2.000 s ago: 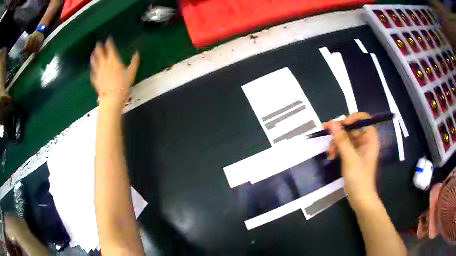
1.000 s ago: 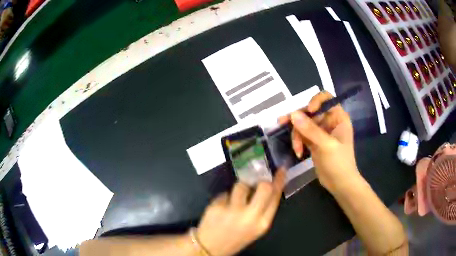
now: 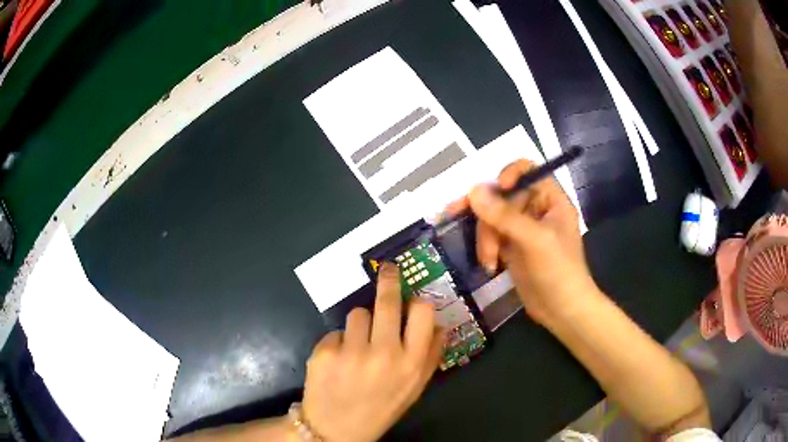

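Observation:
An opened phone unit (image 3: 441, 298) with a green board and gold pads lies tilted on the black adhesive film and white strips. My left hand (image 3: 371, 367) rests on it, fingertips on the board near the orange patch. My right hand (image 3: 536, 242) holds the black tweezers (image 3: 540, 173) like a pen, tip blurred at the phone's top right corner. A release liner sheet (image 3: 350, 112) with several grey adhesive strips (image 3: 423, 173) lies just behind the phone. A small liner piece with a grey block (image 3: 503, 306) lies partly behind my right hand.
Blank white sheets (image 3: 82, 337) lie at left. The green belt (image 3: 104, 78) has a scuffed white edge (image 3: 186, 91). At right are black film (image 3: 579, 104), a white compartment tray (image 3: 733, 186) of red-and-gold parts, a white object with blue band (image 3: 699, 223), a pink fan (image 3: 765, 285) and another person's arm (image 3: 759, 95).
My left hand came from over the belt to the mat with the phone unit, then its fingers moved up the board. The tweezers are now at the phone's top corner. The view has shifted.

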